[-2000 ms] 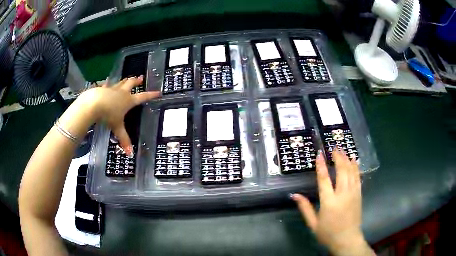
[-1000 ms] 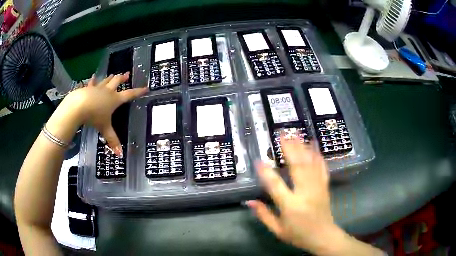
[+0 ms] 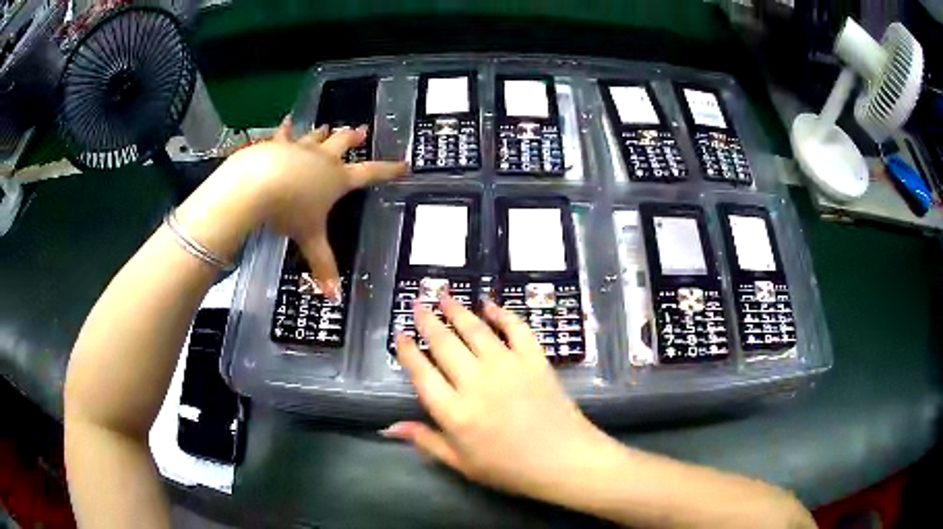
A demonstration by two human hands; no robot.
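Note:
A clear blister tray on a thick pile holds two rows of black keypad phones, face up. Most screens are lit white, such as the near-row phone. The far-left phones, one near and one far, have dark screens. My left hand is spread over these two, with fingertips on their keys; its grip is partly hidden. My right hand lies palm down over the keys of the second near-row phone, fingers apart, also partly over the neighbouring phone.
A black fan stands at the left. A dark smartphone lies on white paper at the near left. A white fan and a bright blue object are at the right. The bench is dark green.
My right hand has moved left from the right-hand near-row phones to the left part of the row. My left hand stays over the far-left phones. The camera view has shifted.

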